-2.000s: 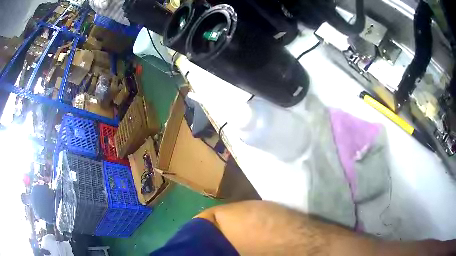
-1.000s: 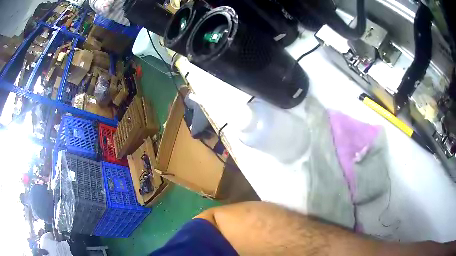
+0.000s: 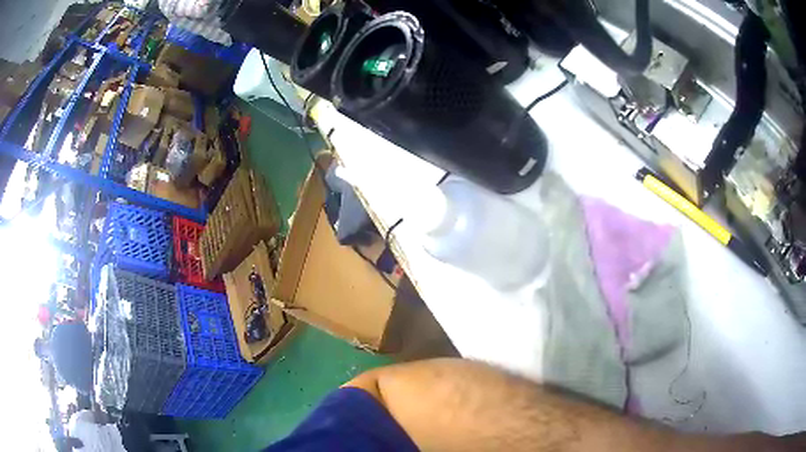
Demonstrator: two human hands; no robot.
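Note:
A black cylindrical speaker body (image 3: 468, 110) stands on the white bench, its open end towards me with a small green board inside. A second speaker body (image 3: 320, 46) is beside it at the left. A translucent white bottle (image 3: 490, 234) is next to the grey cleaning cloth with a pink-purple patch (image 3: 623, 256). A bare forearm from a dark blue sleeve crosses the bottom edge towards the right; its hand is cut off by the frame. Neither of my hands is in view.
A yellow and black stick (image 3: 685, 207) lies at the right, near silver metal blocks (image 3: 663, 71) and black hoses. An open cardboard box (image 3: 340, 287) is below the bench's left edge. Blue (image 3: 141, 237), red and grey crates and blue shelving are at the left on the green floor.

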